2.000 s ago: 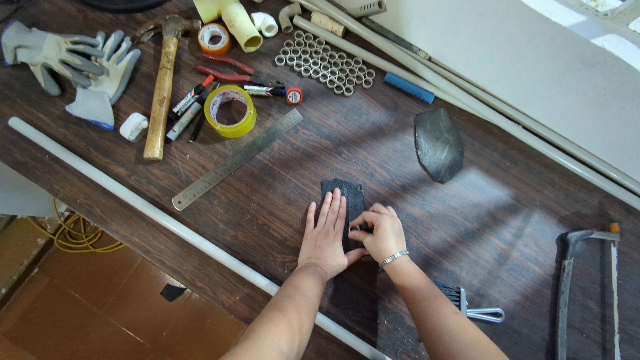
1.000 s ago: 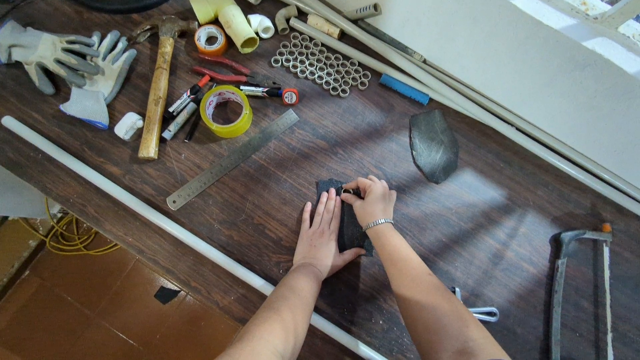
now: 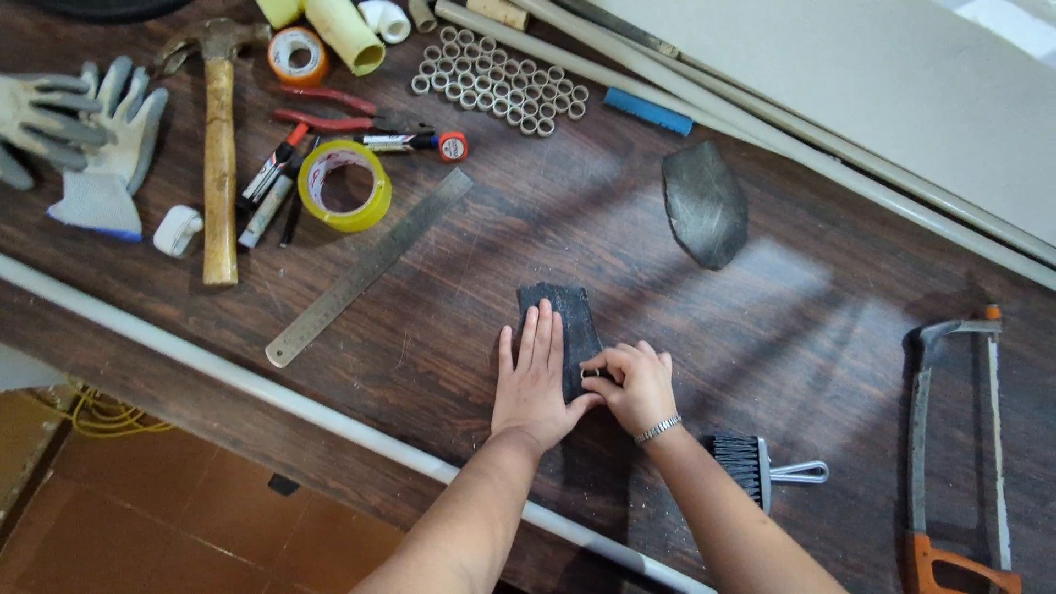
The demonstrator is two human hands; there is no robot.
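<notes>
A dark, rough-surfaced sheet (image 3: 582,318), perhaps sandpaper, lies on the brown wood-grain table. My left hand (image 3: 536,379) presses flat on it, fingers extended and thumb toward the right. Between the thumb and fingertips of my right hand (image 3: 635,384) is a small pale ring (image 3: 591,374), held on edge against the sheet's right side. A metal bracelet circles the right wrist. Many similar rings (image 3: 495,80) stand grouped near the pale pipes at the back. A steel ruler (image 3: 371,268) lies left of my hands, and a dark flat piece (image 3: 705,205) lies to the upper right.
A long white pipe (image 3: 330,398) runs along the front edge. A hacksaw (image 3: 917,445) lies at right, with a brush (image 3: 763,472) beside my right forearm. At left are a hammer (image 3: 219,165), yellow tape (image 3: 345,216), red-handled pliers (image 3: 326,124), markers (image 3: 268,173) and work gloves (image 3: 124,140).
My right hand, with the ring, moved up along the sheet, then back down toward its lower right part. My left hand has stayed flat on the sheet.
</notes>
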